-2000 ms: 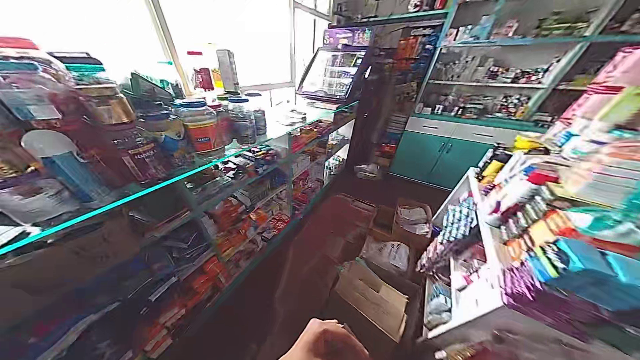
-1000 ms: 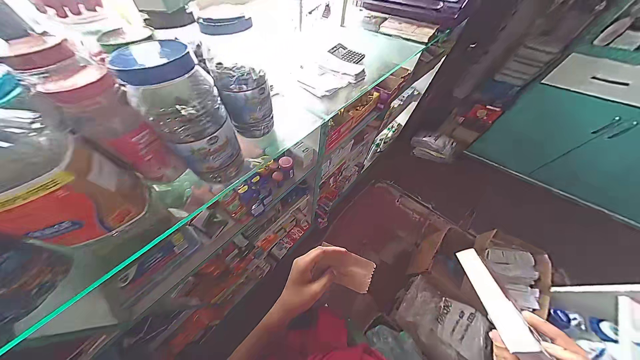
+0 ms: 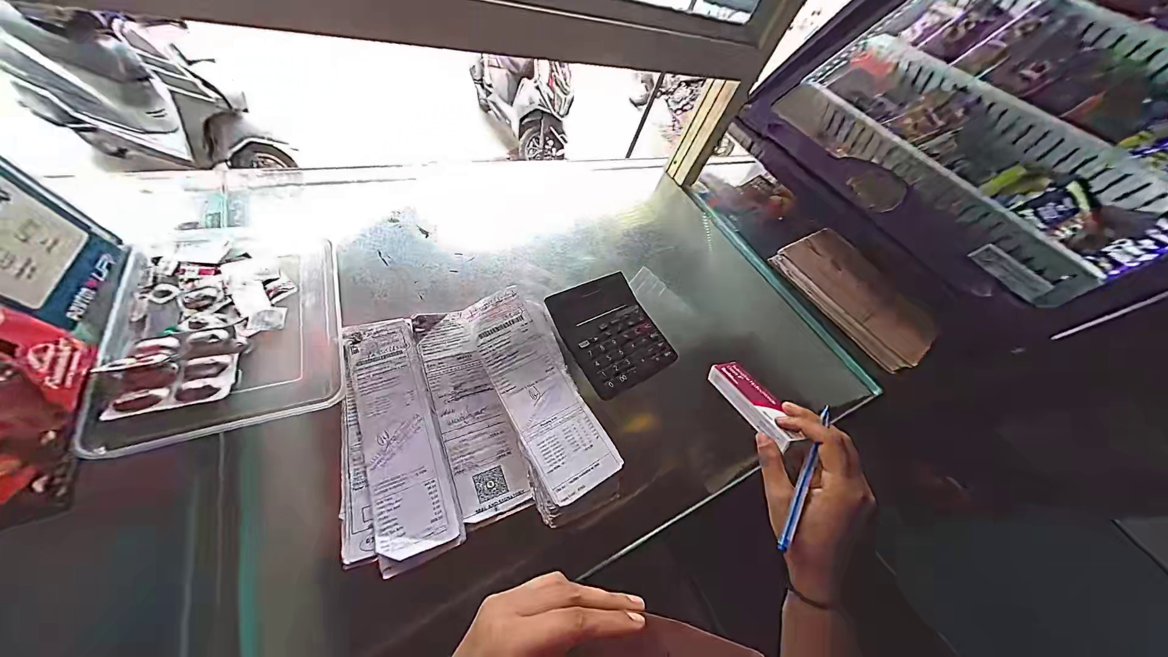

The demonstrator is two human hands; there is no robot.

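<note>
My right hand [image 3: 826,497] is at the right front of the glass counter, gripping the end of a small white and magenta medicine box [image 3: 753,400] between thumb and fingers. A blue pen [image 3: 803,484] lies across the same hand. At the bottom centre, my left hand [image 3: 557,616] holds a brown paper piece [image 3: 680,637], mostly cut off by the frame. Long printed slips [image 3: 401,447] lie in stacks in the middle of the counter, one stack [image 3: 547,401] beside a black calculator [image 3: 611,335].
To the left, a clear plastic tray [image 3: 315,383] holds blister packs [image 3: 173,383] and small items, beside a red packet [image 3: 36,401]. Brown paper envelopes [image 3: 853,297] are stacked at right, below a dark display rack [image 3: 912,196]. Scooters [image 3: 525,100] stand outside beyond the counter.
The view has swung to the counter with the slips and calculator. The right hand, at the lower right edge a second ago, now shows fully over the counter with the box and pen.
</note>
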